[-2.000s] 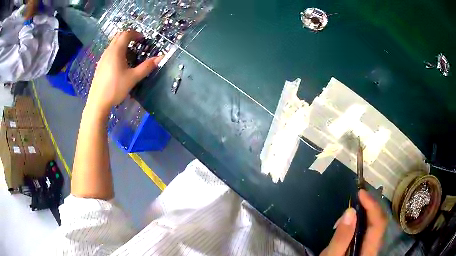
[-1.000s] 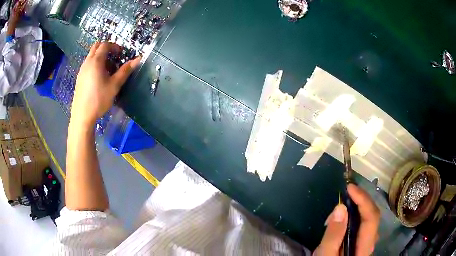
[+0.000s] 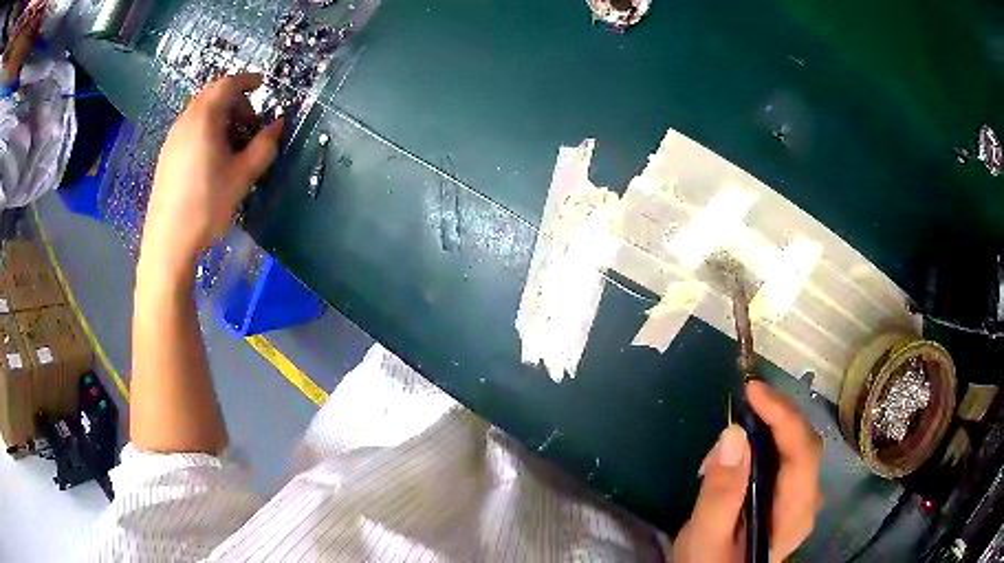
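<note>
My right hand (image 3: 760,473) holds the black handle of a soldering iron (image 3: 743,341) at the lower right. The iron's tip is over the cream masking tape pad (image 3: 815,302), beside bright patches. My left hand (image 3: 204,165) is at the upper left, thumb and fingers curved apart over the edge of a pile of small dark and silver parts (image 3: 297,55). Whether a part is between the fingertips cannot be told. A round holder (image 3: 848,401) with a silvery tangle (image 3: 901,405) inside stands right of the pad.
A crumpled tape strip (image 3: 564,280) lies left of the pad on the green mat (image 3: 440,319). A small part (image 3: 319,165) lies near the pile. Blue bins (image 3: 270,295) and cardboard boxes (image 3: 50,368) are below the bench edge. Another person's sleeve (image 3: 39,132) shows at upper left.
The view has shifted, so the bench things sit further left and higher. My left hand stays at the parts pile. My right hand still holds the iron over the pad.
</note>
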